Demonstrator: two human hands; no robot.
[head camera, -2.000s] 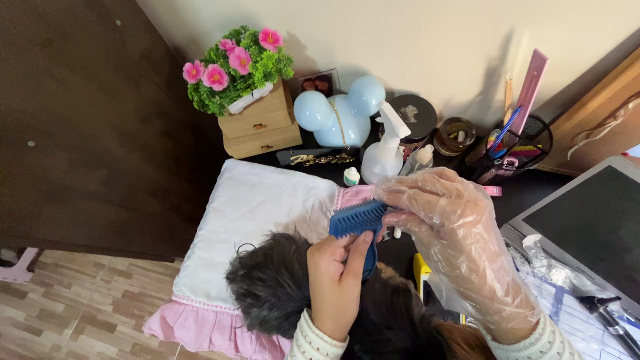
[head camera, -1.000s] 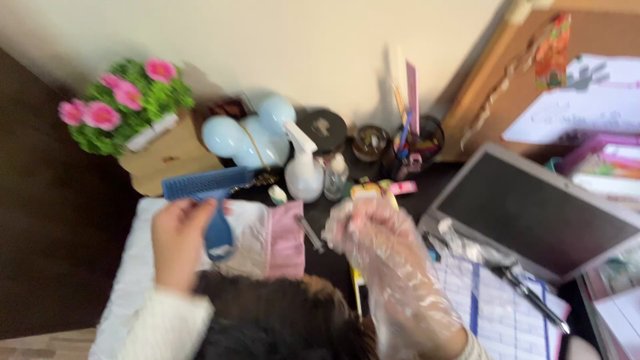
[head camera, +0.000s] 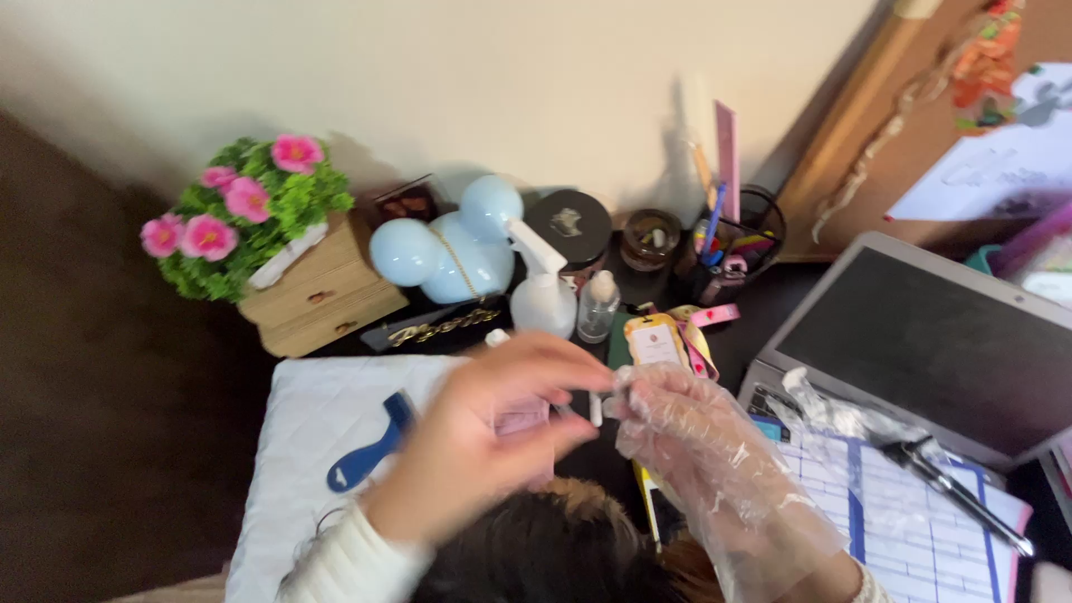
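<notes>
My bare left hand (head camera: 494, 427), partly blurred, reaches toward the fingertips of my right hand (head camera: 703, 452), which wears a clear plastic glove. The left thumb and fingers are apart, close to the glove's fingertips; whether they touch it is not clear. The gloved fingers are bent together, and I cannot tell if anything is between them. A blue comb (head camera: 373, 448) lies on the white quilted pad (head camera: 293, 402), left of my left hand, its toothed part mostly hidden. Dark, furry hair (head camera: 536, 544) with a brown patch is below both hands.
Behind my hands stand a white spray bottle (head camera: 543, 301), a small clear bottle (head camera: 598, 310), a blue balloon-shaped figure (head camera: 461, 251) and a wooden drawer box (head camera: 335, 293) with pink flowers. To the right are a mesh pen holder (head camera: 754, 234), a laptop (head camera: 930, 335) and a black-handled tool (head camera: 955, 490) on papers.
The blue comb, in my left hand in both earlier frames, now lies on the pad. My left hand has moved right, close to the gloved hand. The view has shifted to the right since the first frame.
</notes>
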